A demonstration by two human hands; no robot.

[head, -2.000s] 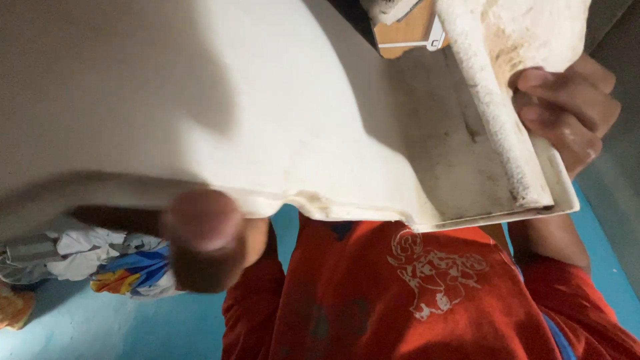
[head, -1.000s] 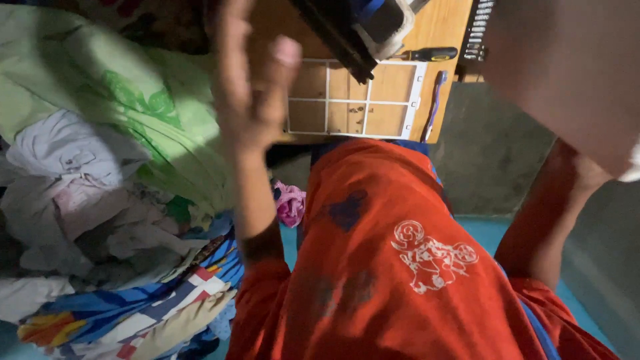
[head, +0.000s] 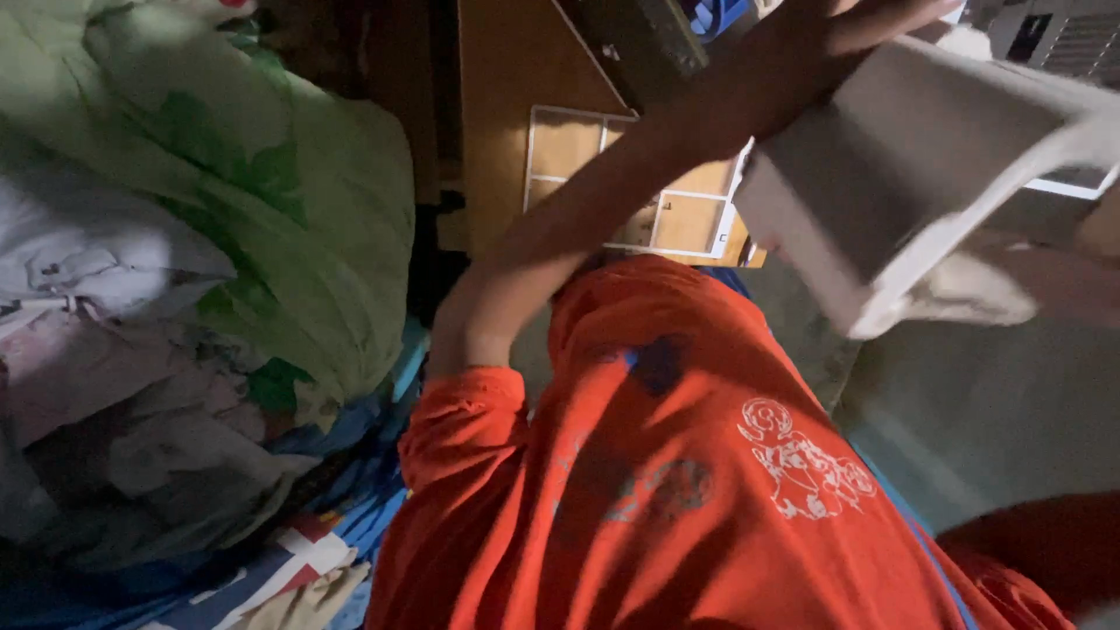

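A white plastic housing (head: 927, 166), blurred by motion, is tilted in the air at the upper right. My left hand (head: 892, 22) reaches across to its top edge with some fingers stretched out; the frame cuts off part of this hand, and its grip is unclear. Behind the housing, near the right edge, my right hand (head: 1041, 276) is blurred and partly hidden as it supports the housing. Under my left forearm lies a white plastic grid frame (head: 722, 229) on a wooden surface (head: 494, 114).
A dark panel (head: 626, 52) and a blue item (head: 719, 16) are at the top. Green cloth (head: 332, 201) and piled whitish fabric (head: 96, 254) fill the left side. My red shirt (head: 630, 525) takes up the lower middle, beside a grey wall or floor surface (head: 980, 411).
The housing filled the upper view, then moved off to the right, uncovering the grid frame. My left hand has swung from the upper middle to the housing's top edge.
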